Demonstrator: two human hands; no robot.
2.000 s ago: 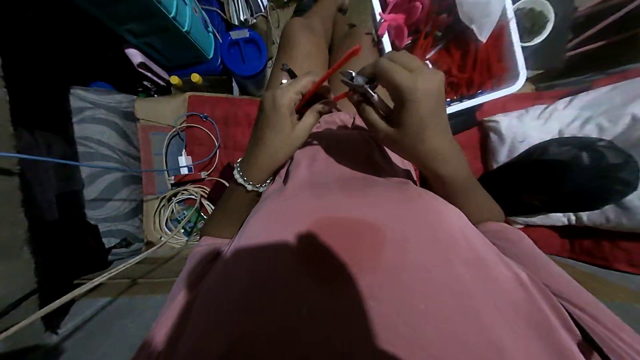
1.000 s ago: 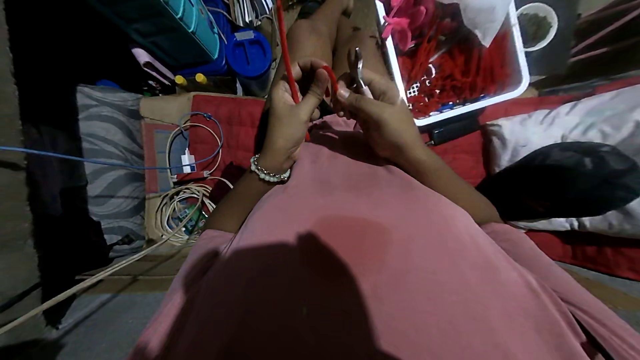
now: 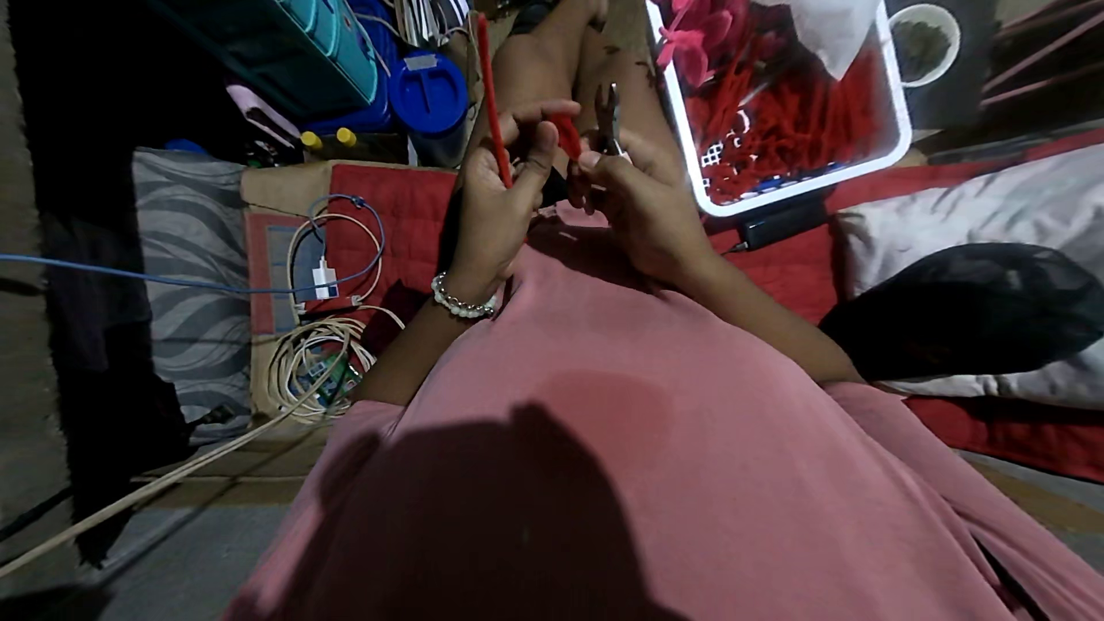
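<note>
My left hand [image 3: 504, 185], with a beaded bracelet at the wrist, grips a fuzzy red stem, likely a pipe cleaner [image 3: 487, 86], whose straight length points up. A bent red piece [image 3: 567, 136] lies between the fingertips of both hands; whether it joins the straight length is hidden. My right hand [image 3: 642, 185] pinches that piece at its lower end. Metal pliers [image 3: 609, 121] are also held in my right hand, jaws pointing up and parted, not touching the red piece. Both hands are above my lap, close together.
A white plastic basket [image 3: 811, 191] of red stems and pink pieces stands at the upper right, beside a white cup [image 3: 953, 43]. A blue-lidded container [image 3: 429, 93] is at the upper left. Coiled cables [image 3: 319, 366] lie on the left; a black bag [image 3: 975, 310] rests on a pillow at right.
Two seconds ago the pliers' jaws were near the red stem; now they point up, away from it. The straight stem has swung from slanting right to nearly upright in my left hand.
</note>
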